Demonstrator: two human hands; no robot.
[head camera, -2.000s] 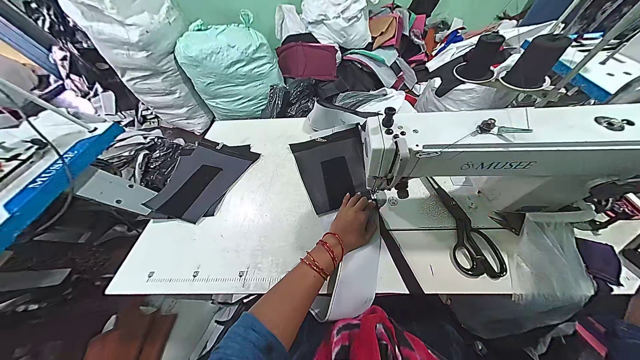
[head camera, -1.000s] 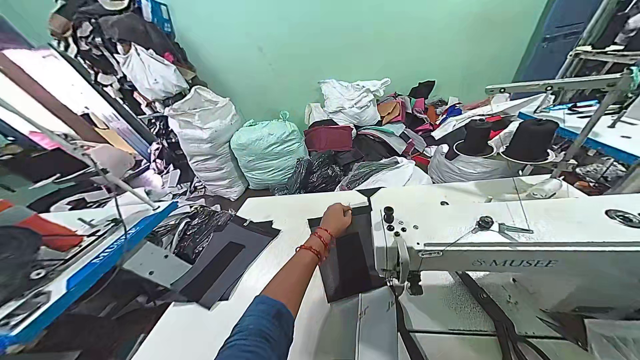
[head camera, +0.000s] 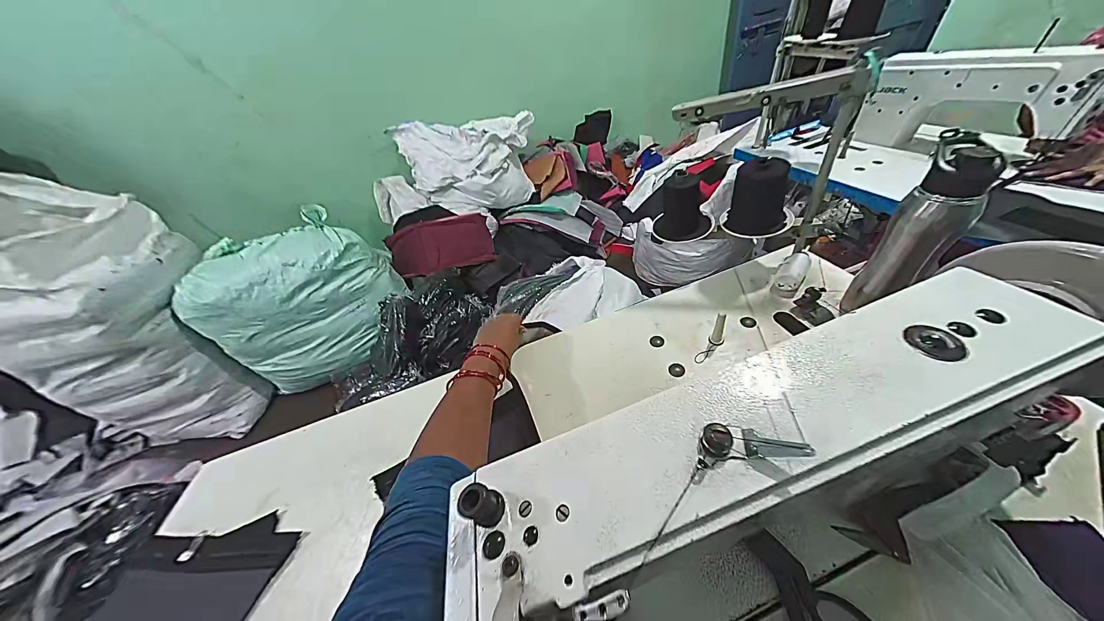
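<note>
My left hand (head camera: 502, 332), with red bangles at the wrist, reaches to the far edge of the white sewing table (head camera: 328, 470). Its fingers are turned away, beside a thin dark edge and a white cloth or bag; whether they grip anything cannot be told. Dark fabric (head camera: 511, 424) lies under my forearm, left of the sewing machine's white arm (head camera: 655, 466). More dark fabric pieces (head camera: 194, 573) rest at the lower left. Black scissors (head camera: 780, 565) show partly beneath the machine arm. My right hand is out of view.
Beyond the table stand a white sack (head camera: 95, 293), a mint-green bag (head camera: 289, 297) and a heap of fabric scraps (head camera: 444, 244). Black thread cones (head camera: 757, 197) stand behind the machine. A steel bottle (head camera: 923, 224) leans at the right, near another sewing machine (head camera: 983, 95).
My left hand has moved from beside the needle, over the dark fabric piece, to the table's far edge. The view has shifted strongly up and to the right.
</note>
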